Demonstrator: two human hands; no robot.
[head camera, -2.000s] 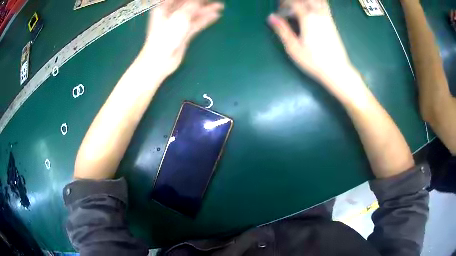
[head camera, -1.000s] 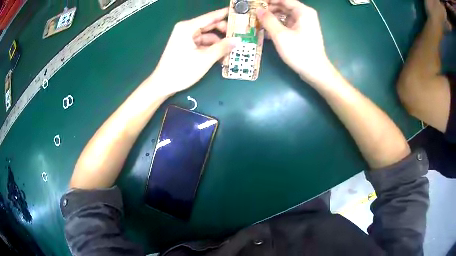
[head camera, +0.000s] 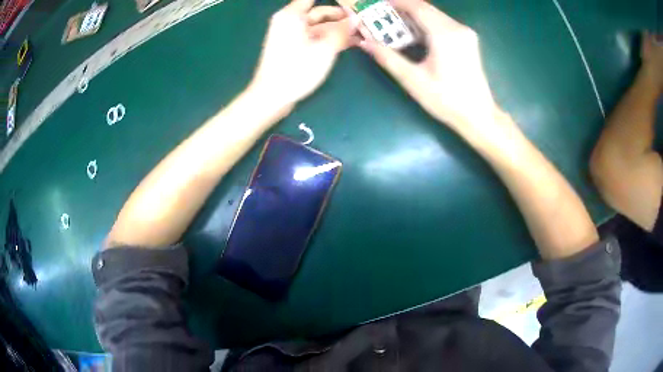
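Note:
An open handset half (head camera: 383, 26) is held between both hands at the top edge of the view. Its whitish keypad end with dark openings points down and right, with a bit of green circuit board above; its far end is cut off by the frame. My left hand (head camera: 309, 43) has its fingertips at the left side of the handset half. My right hand (head camera: 436, 54) wraps its right side, thumb near the keypad end. A dark round shape shows between the right palm and the handset half; I cannot tell what it is.
A smartphone (head camera: 281, 214) lies near my body, a white hooked piece (head camera: 307, 134) just above it. White rings (head camera: 115, 114) are scattered left. Another handset half (head camera: 85, 23) lies beyond the pale strip (head camera: 109, 51). Black scraps (head camera: 18, 243) lie far left. Another person's arm (head camera: 631, 149) is at right.
Two seconds ago the hands were apart; a second ago both held the handset half upright in view. Now it is tilted, higher and partly out of the frame, more covered by the right hand.

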